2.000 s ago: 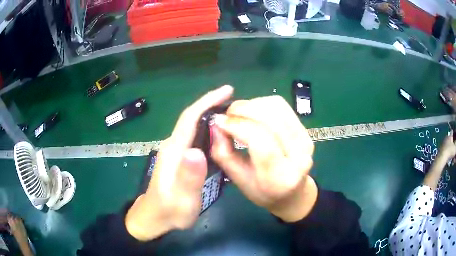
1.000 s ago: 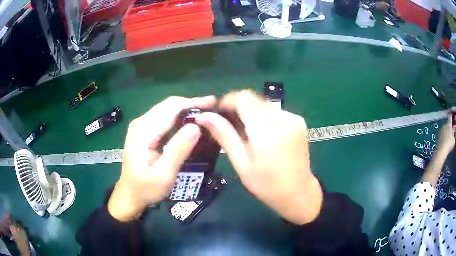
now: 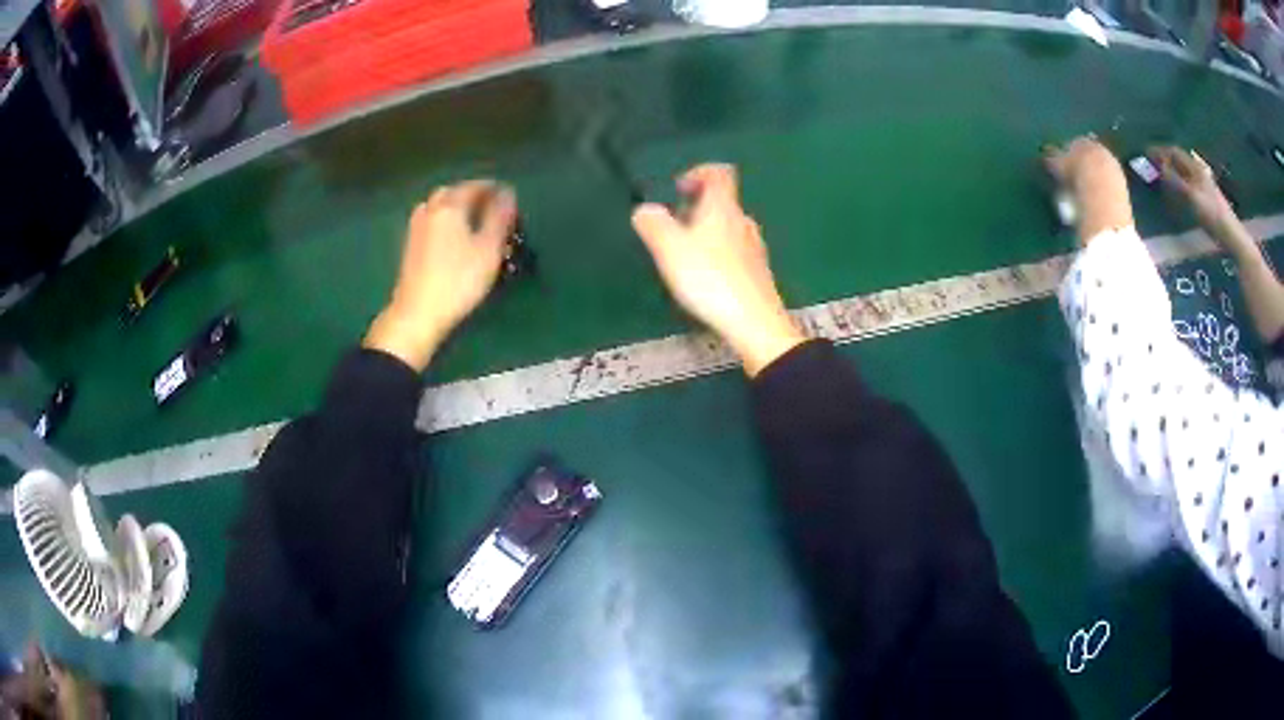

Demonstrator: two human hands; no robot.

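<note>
A black phone unit (image 3: 524, 542) with a silvery disc near its upper end and a white patterned area at its lower end lies tilted on the near green worktop, untouched. My left hand (image 3: 458, 267) is over the belt, fingers curled. A small dark thing (image 3: 518, 255) shows beside its fingertips; whether I hold it is unclear. My right hand (image 3: 711, 253) is also over the belt, thumb and forefinger apart. A blurred dark streak (image 3: 614, 158) shows beyond its fingertips; I cannot tell whether they touch it.
A worn pale metal strip (image 3: 563, 377) crosses under my forearms. Other phones (image 3: 194, 359) and a yellow-edged phone (image 3: 152, 286) lie on the belt at left. A white fan (image 3: 92, 556) stands near left. A neighbour's dotted sleeve (image 3: 1169, 408) and hands are at right. Red trays (image 3: 394, 56) stand beyond.
My hands have moved apart and forward over the belt, away from the phone they held together. The near phone is now uncovered. The neighbour's arm has reached forward. The view has shifted.
</note>
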